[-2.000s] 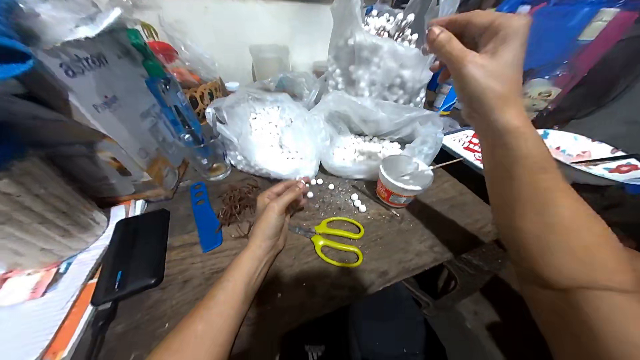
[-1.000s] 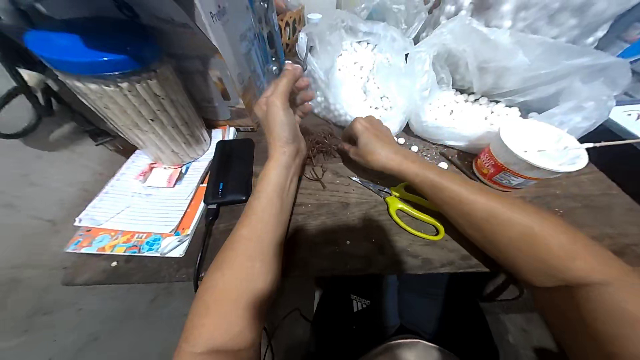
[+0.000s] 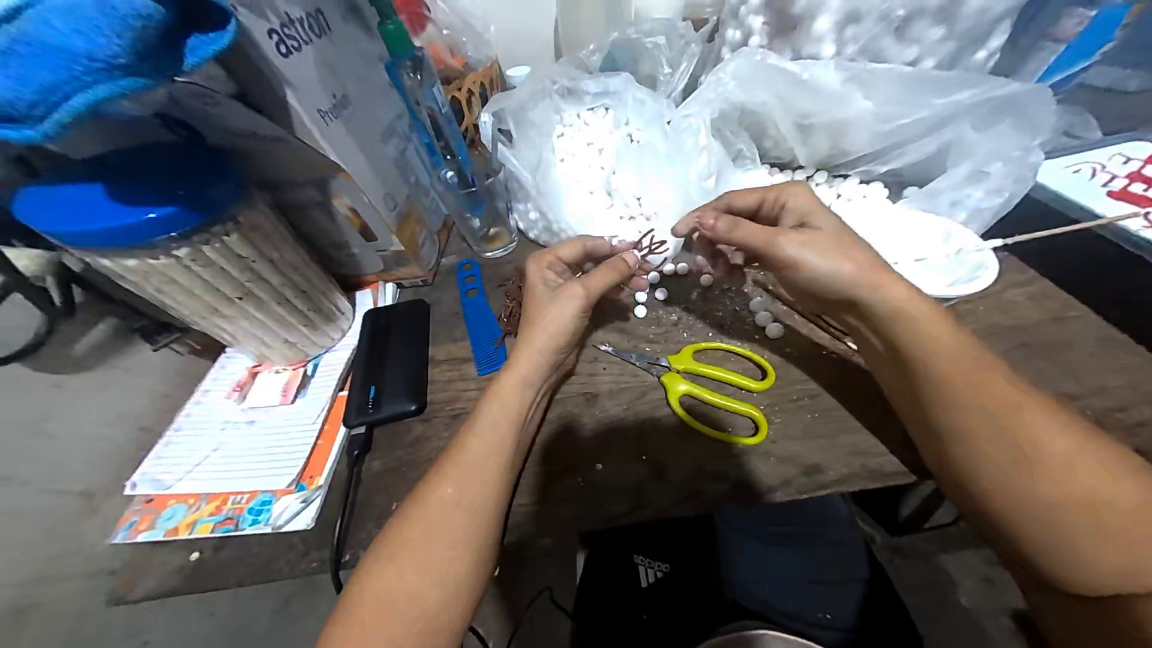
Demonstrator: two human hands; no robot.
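My left hand (image 3: 580,288) pinches a small bunch of thin brown strands (image 3: 652,245) between thumb and fingers. Close to its right, my right hand (image 3: 783,234) has thumb and forefinger near each other; whether anything is between them cannot be told. Small white foam balls (image 3: 641,310) lie on the wooden table below the hands. Yellow-handled scissors (image 3: 711,387) rest nearer the table's front edge, blades pointing left. More brown strands (image 3: 510,310) lie between my left wrist and a blue plastic comb (image 3: 483,328). A white tub (image 3: 954,261) with a thin stick (image 3: 1071,229) stands partly behind my right hand.
Plastic bags of white balls (image 3: 598,166) stand at the back. On the left are a black power bank (image 3: 389,364) with a cable, papers (image 3: 243,432), a blue-lidded jar (image 3: 225,270) and a cardboard box (image 3: 333,117). A glass (image 3: 486,216) stands beside the box.
One second ago my right hand was low by the brown strands on the table; now it is beside my left hand, over the white balls. The brown strands now show in my left fingers.
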